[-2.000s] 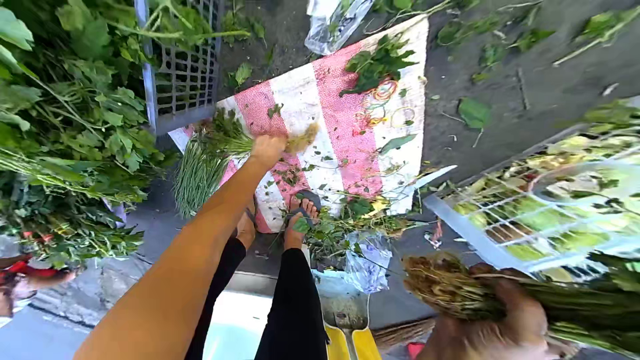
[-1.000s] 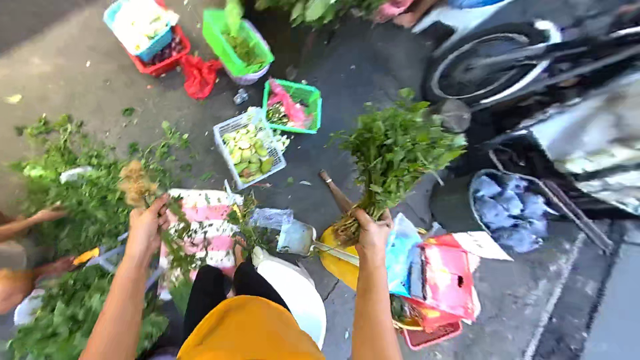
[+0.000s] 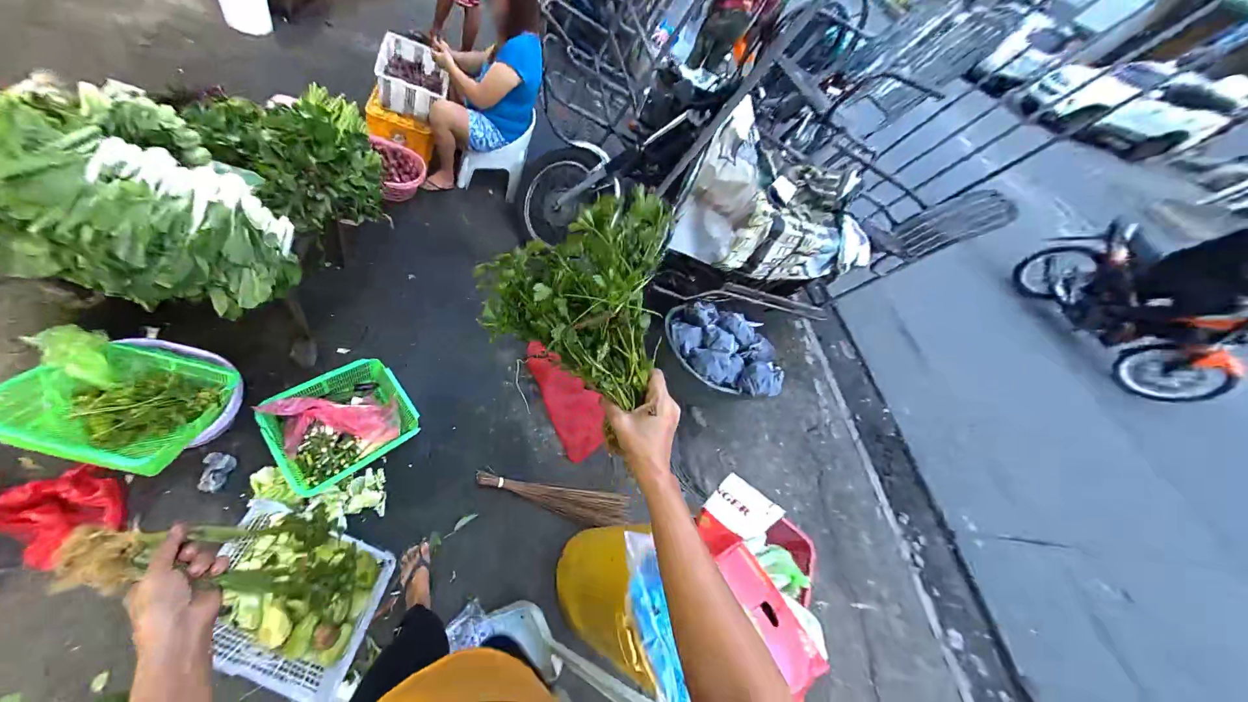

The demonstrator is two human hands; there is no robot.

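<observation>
My left hand (image 3: 175, 590), low on the left, grips a small bunch of leafy stems, its pale tangled roots (image 3: 93, 561) pointing left and its leaves reaching over a white basket (image 3: 375, 609) of cut green vegetables. Right of the middle, my right hand (image 3: 645, 424) is closed around the stem ends of a large bunch of leafy green herbs (image 3: 585, 292), which fans out up and to the left. Below that bunch, a red cloth or bag (image 3: 568, 405) lies on the ground.
A stick broom (image 3: 561, 497) lies near a yellow container (image 3: 595, 585). Green baskets (image 3: 409, 419) and piled leafy greens (image 3: 146, 234) stand left. A seated person (image 3: 512, 88) is farther back. Beyond a parked cycle (image 3: 565, 200) and a basin of blue-grey bundles (image 3: 723, 346), a motorcycle (image 3: 1150, 302) is on the road.
The view has swung from the striped sack on the ground toward the street. The large bunch in my right hand is now held out ahead; both hands keep hold of their bunches.
</observation>
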